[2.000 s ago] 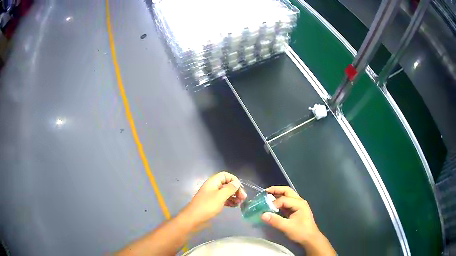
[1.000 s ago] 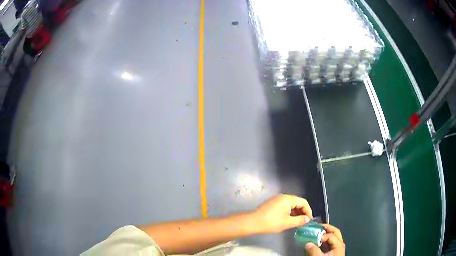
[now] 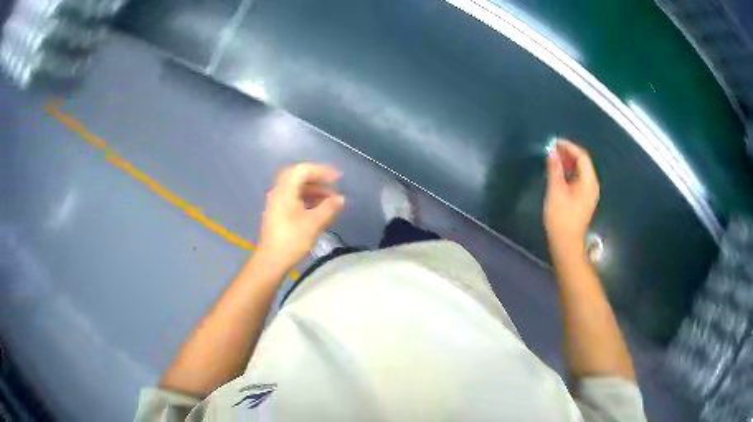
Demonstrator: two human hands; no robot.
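My left hand (image 3: 301,210) is over the floor left of the bench edge, blurred, thumb and fingertips curled towards each other. Nothing can be made out in it. My right hand (image 3: 571,185) is over the dark bench (image 3: 371,91), thumb and forefinger pinched together. A small shiny pale piece (image 3: 551,147), possibly a tape end, shows at its fingertips. A small pale ring (image 3: 594,247), possibly the core of the green roll, shows beside my right wrist. The roll's body cannot be made out. No strip is visible between the hands.
Blurred ridged clear tray stacks stand at the upper left (image 3: 49,41) and lower right (image 3: 718,330). A pale metal rail (image 3: 578,74) divides the bench from the green surface (image 3: 652,74). My shoes and the yellow line (image 3: 157,188) are on the floor at left.
The view has swung down and towards the bench. My hands have moved far apart. The green roll has left my right hand. A second tray stack now shows at lower right.
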